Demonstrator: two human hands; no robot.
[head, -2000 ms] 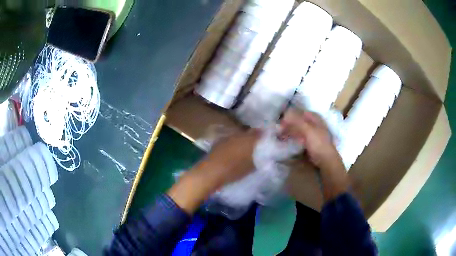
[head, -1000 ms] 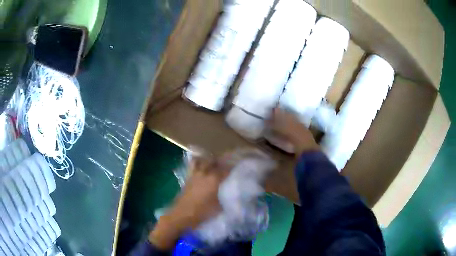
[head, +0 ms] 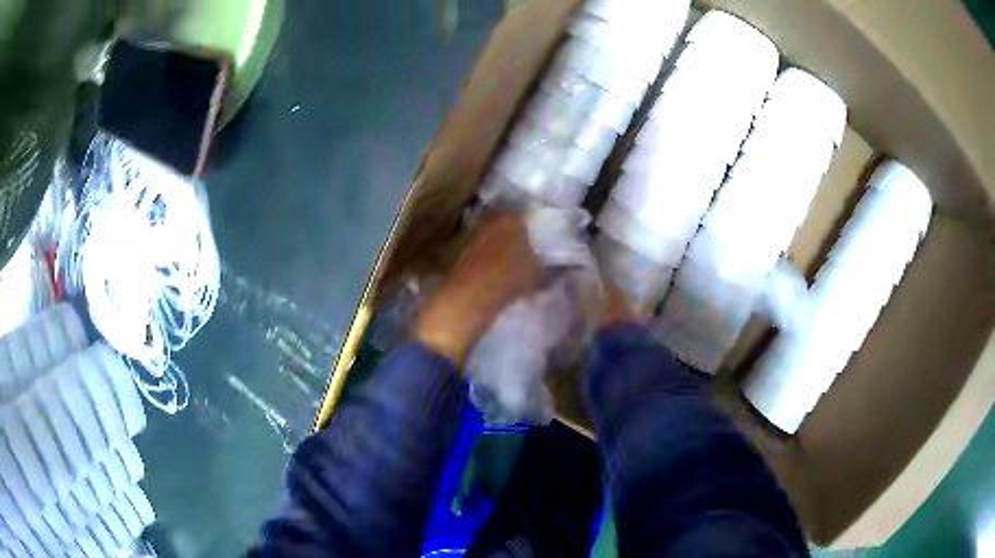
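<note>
My left hand (head: pixel 486 278), blurred, is at the near left end of an open brown carton (head: pixel 862 436), gripping a crumpled milky plastic bag (head: pixel 524 349). My right hand (head: pixel 620 303) is beside it, mostly hidden behind its dark blue sleeve and the bag; its fingers cannot be made out. In the carton, long columns of nested white parts (head: pixel 698 131) lie side by side. The leftmost column (head: pixel 578 120) has clear film over it and its near end is by my left hand. A small white piece of film (head: pixel 783 294) lies between two right columns.
On the dark bench (head: pixel 316 142) at the left lie a smartphone (head: pixel 162 107), tangled white cord (head: pixel 147 251) and more white stacks (head: pixel 66 425). A light green fan base (head: pixel 246 44) is behind the phone. A blue plastic object (head: pixel 453 501) is below my arms.
My left hand has moved up and right with the bag, from below the carton to its near left end. My right hand has drawn in beside it. The whole view has shifted slightly.
</note>
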